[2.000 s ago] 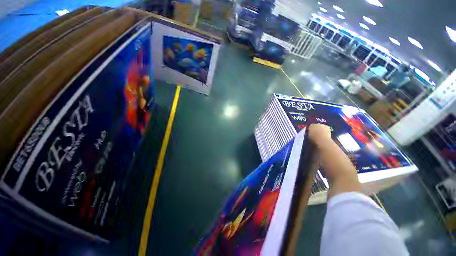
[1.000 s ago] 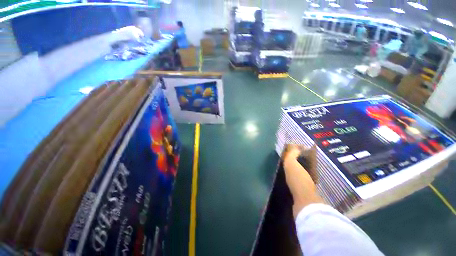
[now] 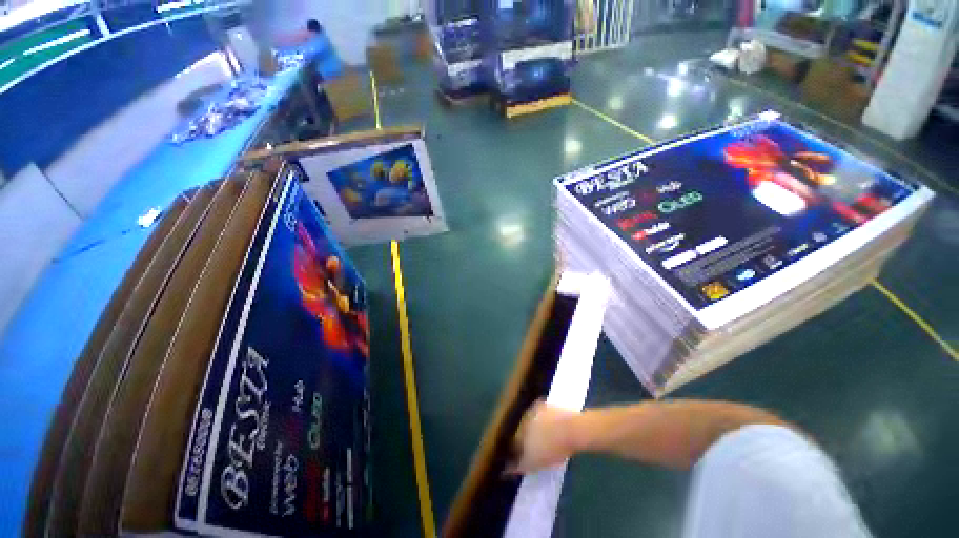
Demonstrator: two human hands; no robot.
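Note:
A TV carton stands upright in front of me at the bottom centre, seen from its narrow side, with white edge flaps and a dark gap between its walls. My right hand grips the carton's white edge, its fingers reaching into the gap. The sleeve is white. The lower part of the carton is cut off by the picture's edge. My left hand is not in view.
Finished open cartons stand in a row at the left beside the blue bench. A carton with a different print stands past them. A stack of flat carton blanks lies at the right. A person is at the far bench.
The carton has turned, and its opening and white flap now show. My right hand has moved down and left along it. The view has shifted, so the stack appears higher.

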